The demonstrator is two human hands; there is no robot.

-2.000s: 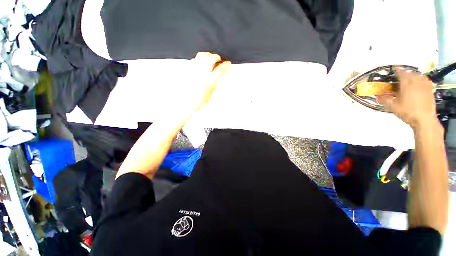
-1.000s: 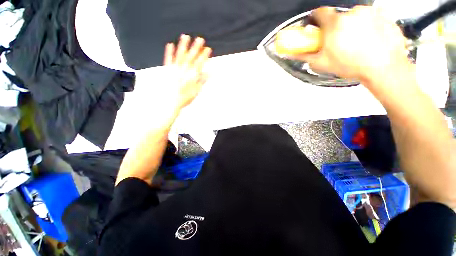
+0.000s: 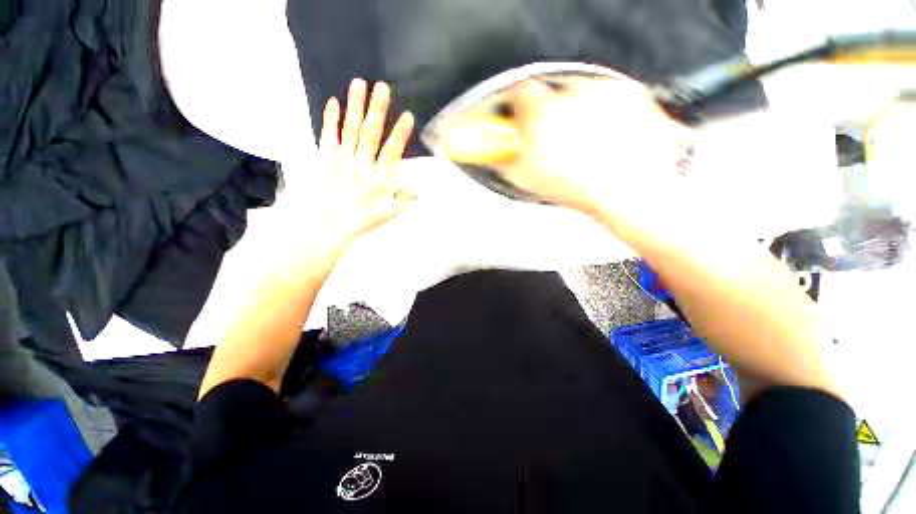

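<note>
The black garment (image 3: 442, 40) lies over the white ironing board (image 3: 402, 241), its near edge running across the board. My right hand (image 3: 578, 136) is closed around the yellow-orange handle of the steam iron (image 3: 482, 144). The iron's tip points left, and the iron lies across the garment's near edge, partly over the white board. My left hand (image 3: 357, 171) is flat with fingers spread, fingertips at the garment's near edge, just left of the iron's tip. It holds nothing. My right hand hides part of the iron.
Crumpled black cloth (image 3: 80, 181) hangs at the left of the board. A blue crate (image 3: 40, 452) stands at the lower left, and blue crates (image 3: 653, 351) stand below the board at the right. The iron's dark hose (image 3: 773, 68) runs off to the upper right.
The iron in my right hand has moved from the right side of the board leftward along the garment's edge. My left hand has let go of the edge and spread its fingers.
</note>
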